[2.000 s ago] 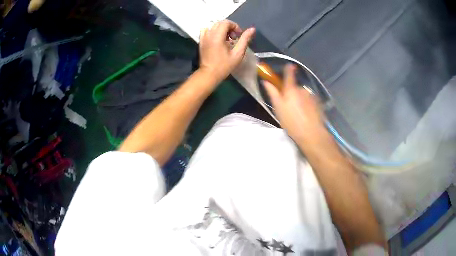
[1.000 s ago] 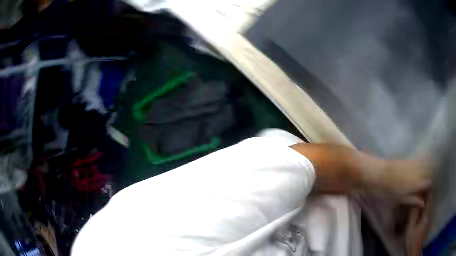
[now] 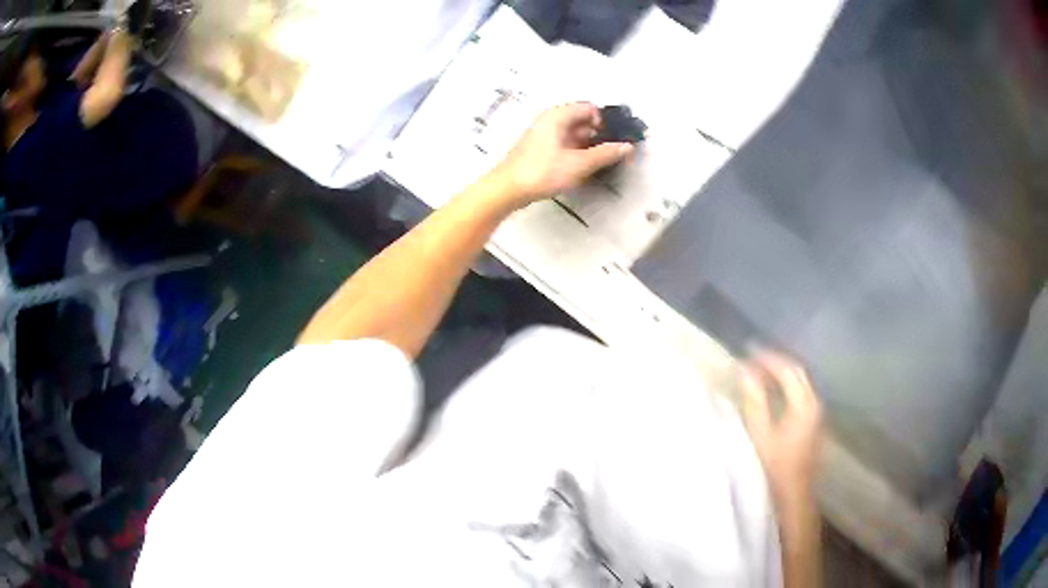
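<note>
My left hand [image 3: 565,152] is over the white marked table surface and pinches a small dark cloth piece [image 3: 622,124] between thumb and fingers. The large dark grey garment panel [image 3: 827,253] lies flat on the table to the right. My right hand [image 3: 785,402] is blurred at the panel's near edge, with fingers apart; whether it touches the cloth is unclear. The iron [image 3: 977,517] shows partly as a dark and reddish-brown shape at the lower right, away from both hands.
The pale table edge [image 3: 552,287] runs diagonally in front of my body. Another white-covered table [image 3: 322,69] stands at upper left, with a person in dark clothes [image 3: 103,161] beyond it. A pale rail [image 3: 103,285] and cluttered cloth are at left. More dark pieces lie at the top.
The view has shifted towards the table's far left part. My left hand has come back into view with a small dark piece. My right hand no longer holds the iron, which stands at lower right.
</note>
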